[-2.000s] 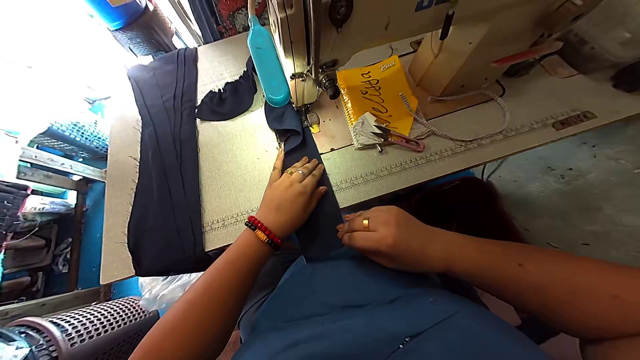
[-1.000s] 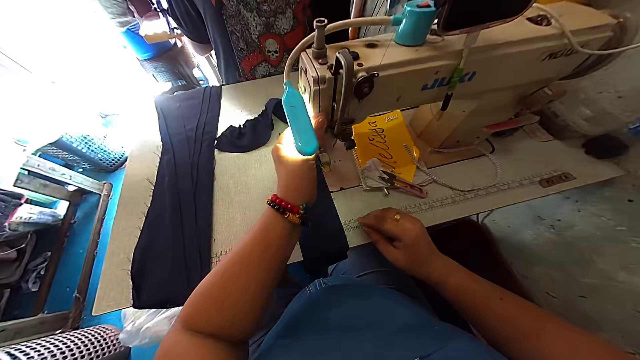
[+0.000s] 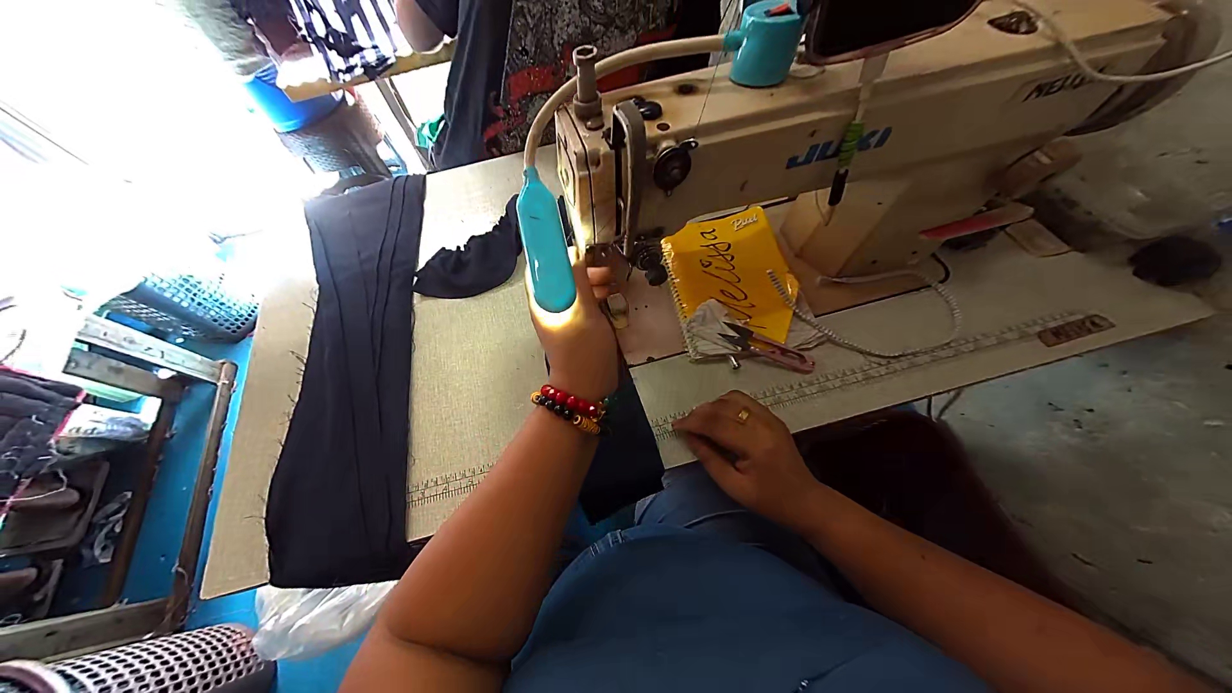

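My left hand [image 3: 577, 337] is at the needle area of a Juki sewing machine [image 3: 731, 154], its fingers partly hidden behind the lit turquoise lamp [image 3: 547, 241]. What the fingers touch there cannot be made out. Under my left wrist a dark navy fabric strip [image 3: 624, 452] runs down over the table's front edge. My right hand [image 3: 751, 452] rests by the measuring scale at that edge, fingers curled, to the right of the strip; no object shows in it. Gathered dark fabric [image 3: 472, 265] lies left of the lamp, and long layered dark pieces [image 3: 356, 385] lie farther left.
Thread snips [image 3: 770, 348] lie on a white scrap by a yellow notebook [image 3: 736, 269] bearing writing. A white cord [image 3: 866, 351] curls right of it. A perforated basket [image 3: 164, 664] and a plastic bag [image 3: 318, 616] are below the table's left end. Behind the machine a person's arm [image 3: 419, 24] shows.
My left hand has moved from the fabric strip up to the needle area behind the lamp. My right hand has left the strip for the table edge at its right. The view has shifted.
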